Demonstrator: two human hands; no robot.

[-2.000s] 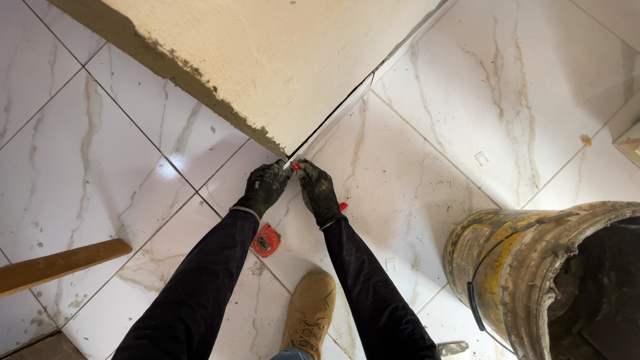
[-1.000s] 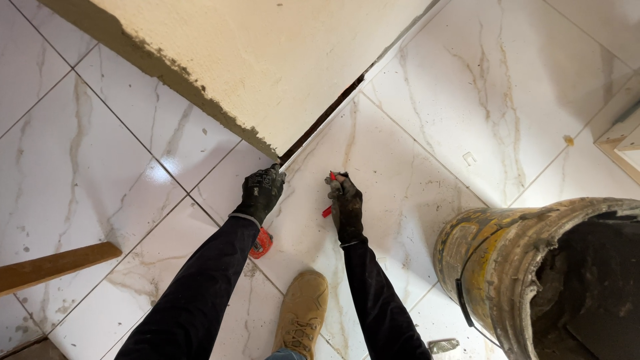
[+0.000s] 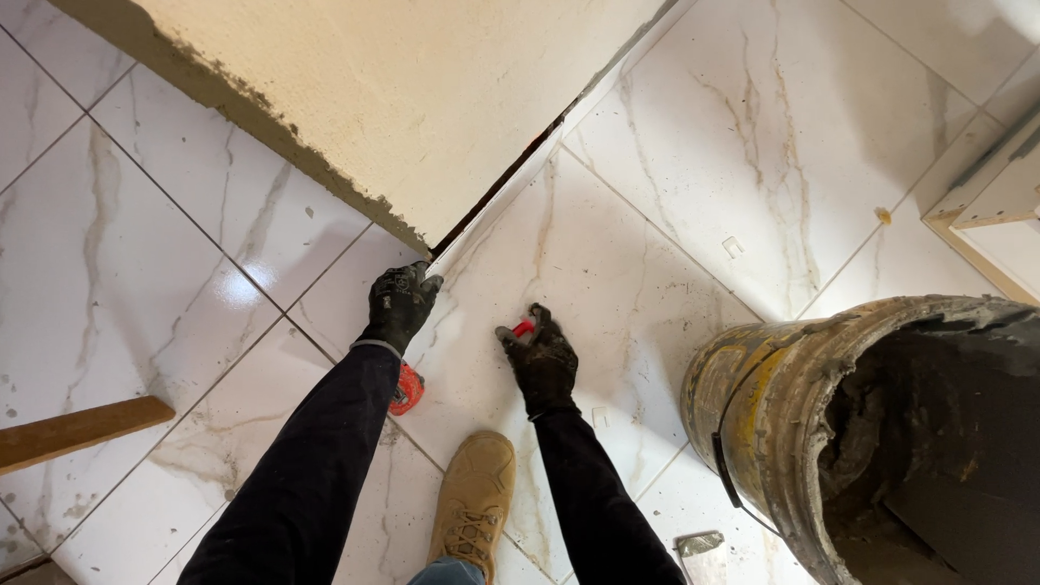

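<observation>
My left hand [image 3: 400, 305], in a dark coated glove, has its fingertips at the near end of a narrow white tile strip [image 3: 496, 199] by the wall corner. A dark gap runs between the strip and the cream plastered wall [image 3: 366, 89]. Lower and to the right, my right hand [image 3: 543, 357], gloved too, holds a small red object [image 3: 522, 328] between thumb and fingers; what it is I cannot tell. A red tape measure [image 3: 407, 390] lies on the floor beside my left wrist, partly hidden by the sleeve.
A mortar-caked bucket [image 3: 756, 406] stands at the right on marble-look floor tiles [image 3: 682, 162]. Below it lies a flat tool with a dirty end [image 3: 700, 548]. A wooden board [image 3: 89, 431] is at the left, a wooden frame [image 3: 991, 211] at the right edge. My boot [image 3: 475, 496] is below my hands.
Two seconds ago both hands were together at the wall corner. My right hand has moved away to the right and down with the red object; my left hand remains at the corner.
</observation>
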